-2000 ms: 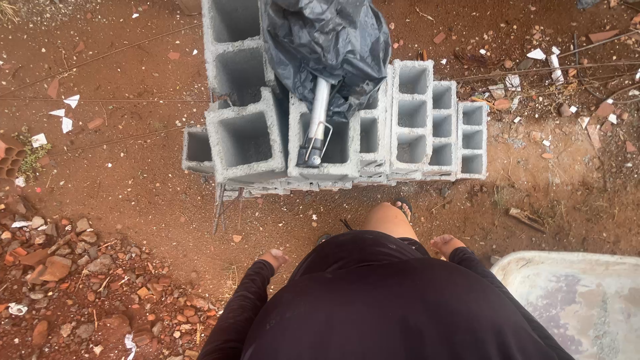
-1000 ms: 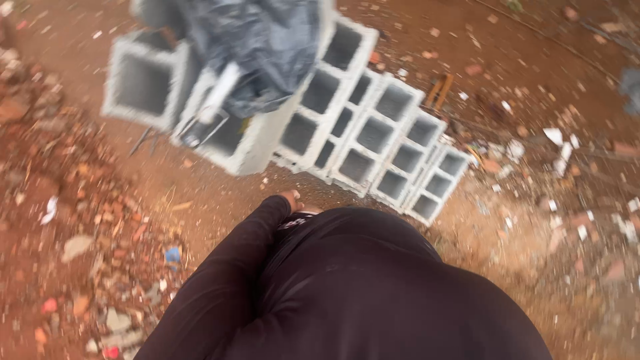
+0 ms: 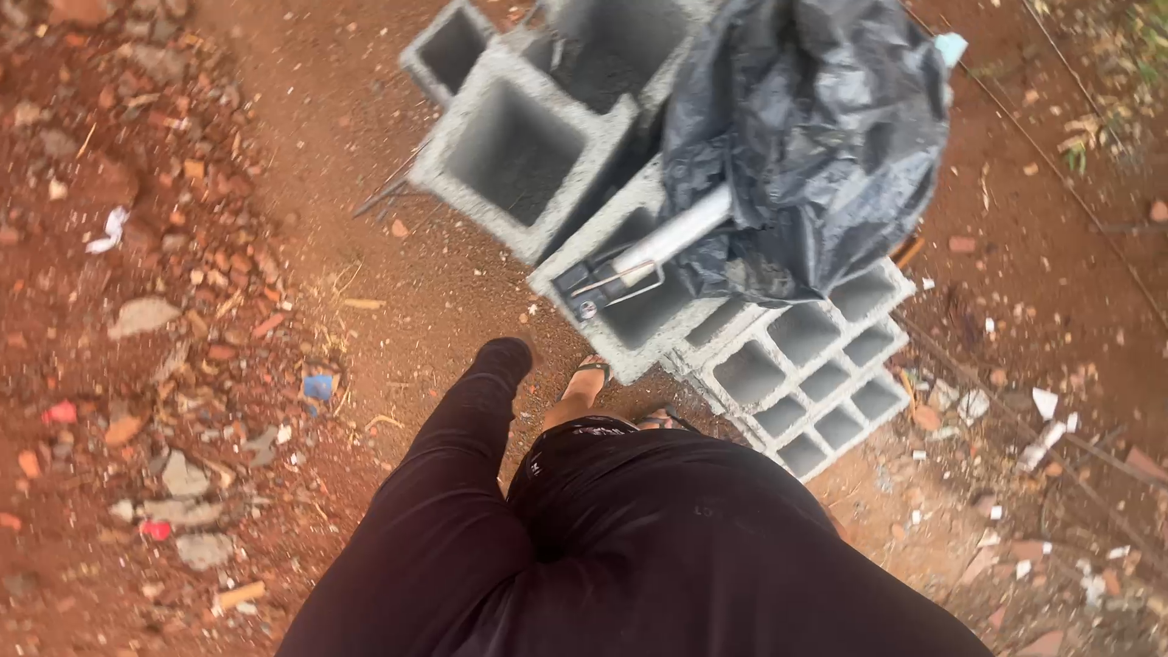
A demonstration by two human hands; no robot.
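Observation:
My left hand (image 3: pixel 533 355) hangs just past the dark sleeve cuff, mostly hidden by it; whether the fingers are apart cannot be made out. It is nearest to the stack of hollow concrete blocks (image 3: pixel 598 345) and touches none of them that I can see. A dark grey plastic bag (image 3: pixel 803 137) lies over the blocks. Out of it sticks a metal tube (image 3: pixel 675 235) with a black end and a wire loop, resting across a block's hollow. Behind my shirt, my right hand is hidden.
Broken brick and stone rubble (image 3: pixel 182 474) covers the reddish soil at the left. Thin rods (image 3: pixel 388 192) jut from beside the blocks. A thin wire or line (image 3: pixel 1049 151) runs over the ground at the right, near scattered white shards (image 3: pixel 1045 401). My sandalled feet (image 3: pixel 586 379) stand close to the blocks.
The view has turned and shifted, so the blocks now lie slanted. Two seconds ago both my hands showed at my sides; now only the left shows. The wheelbarrow-like pale tray has left the view.

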